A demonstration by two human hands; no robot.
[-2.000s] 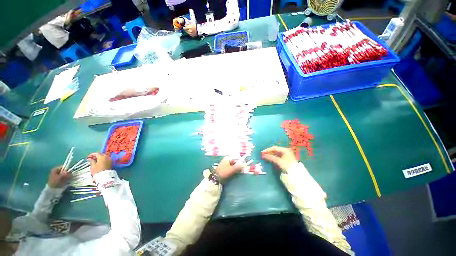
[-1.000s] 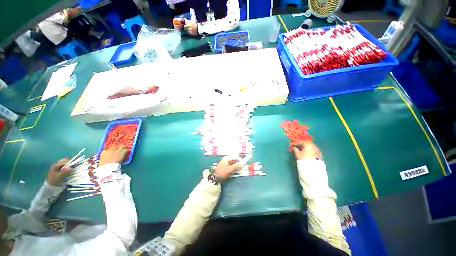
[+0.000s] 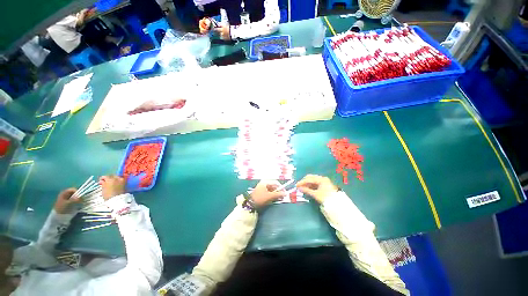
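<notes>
My left hand (image 3: 267, 193) is near the table's front edge with white sticks between its fingers. My right hand (image 3: 315, 188) is close to it on the right, fingertips pinched near the stick ends; a small red piece seems to be in them. A few red-and-white sticks (image 3: 293, 197) lie on the table under and between my hands. A heap of white sticks with red sections (image 3: 263, 150) lies just beyond. A loose pile of red pieces (image 3: 346, 156) lies beyond my right hand.
A long white block (image 3: 231, 87) crosses the table. A large blue bin (image 3: 393, 97) of red-and-white sticks stands far right. On the left, a neighbour's hands (image 3: 113, 187) hold sticks beside a blue tray of red pieces (image 3: 125, 162). A person's hands (image 3: 217, 29) are opposite.
My right hand has moved from the red pile back left to my left hand. My left hand has stayed in place. The neighbour's right hand has left the blue tray and returned to the sticks.
</notes>
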